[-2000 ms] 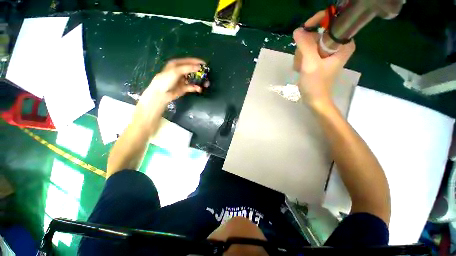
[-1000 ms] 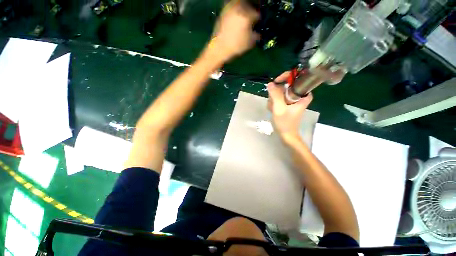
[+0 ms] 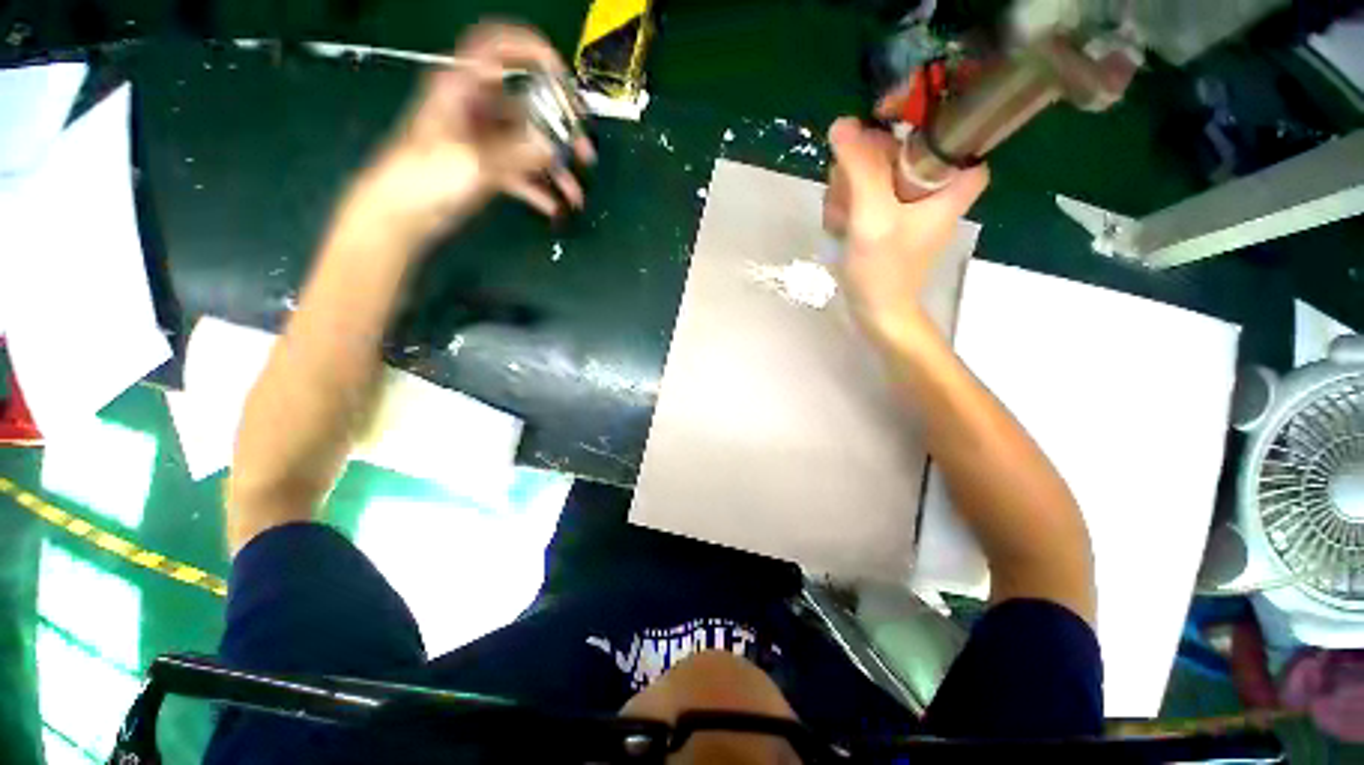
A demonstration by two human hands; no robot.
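My left hand (image 3: pixel 486 127) is blurred, above the dark-green bench (image 3: pixel 225 180) left of centre. Its fingers are round a small dark and silvery circuit board module (image 3: pixel 551 114); details are too blurred to tell. My right hand (image 3: pixel 898 202) grips the lower end of the glue dispensing gun (image 3: pixel 987 112), which slants in from the upper right, with a red part near the grip. The gun's nozzle is hidden. Below this hand lies a grey cardboard sheet (image 3: pixel 793 374) with white glue (image 3: pixel 800 281) on it.
A large white paper (image 3: pixel 1107 404) lies right of the cardboard. More white papers (image 3: pixel 75 254) lie at the left. A desk fan (image 3: pixel 1324 478) is at the right edge, a pale metal bar (image 3: pixel 1257 202) above it. A yellow-black piece (image 3: pixel 615 42) stands at the far edge.
My left hand has come back from beyond the bench's far edge to over the green bench, now with a module in its fingers. My right hand still grips the gun. The view has shifted.
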